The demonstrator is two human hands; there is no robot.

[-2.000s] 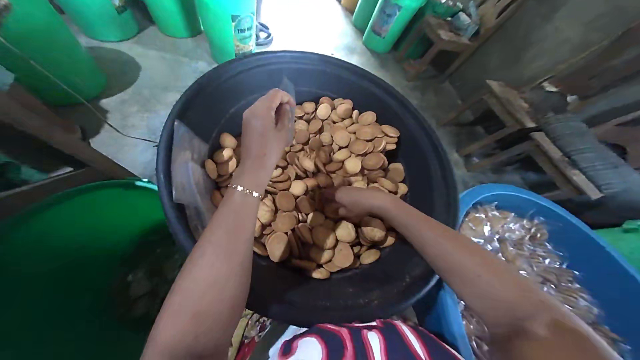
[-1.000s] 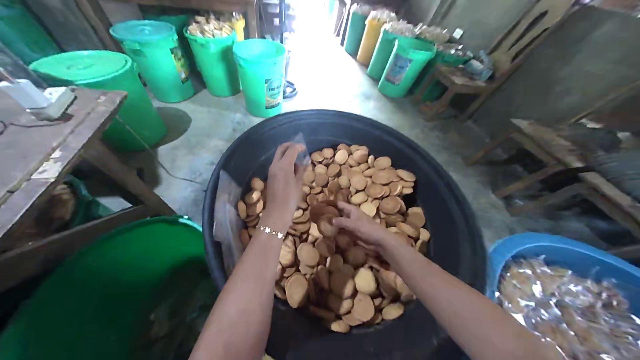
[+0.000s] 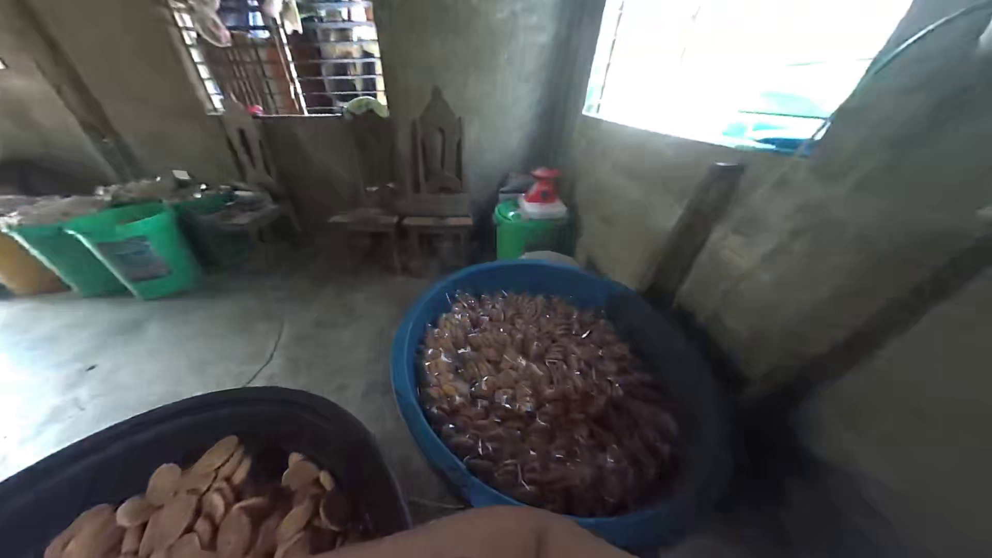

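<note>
Neither of my hands shows in the head view; only part of a bare arm crosses the bottom edge, in front of the near rim of the blue tub. At the lower left is a black tub (image 3: 263, 407) with loose round flat biscuits (image 3: 174, 515) in it. To its right stands a large blue plastic tub (image 3: 407, 411), holding many clear plastic packs of brown biscuits (image 3: 535, 395). What my hands hold or touch is out of view.
Green plastic bins (image 3: 147, 252) with packs on top stand at the left. Wooden chairs (image 3: 438, 201) line the back wall, beside a green lidded container (image 3: 519, 236) bearing a red and white object (image 3: 544, 194). A post (image 3: 694, 229) leans at the right wall.
The view has swung far to the right, toward the blue tub. Both hands, earlier among the biscuits in the black tub, have gone out of view.
</note>
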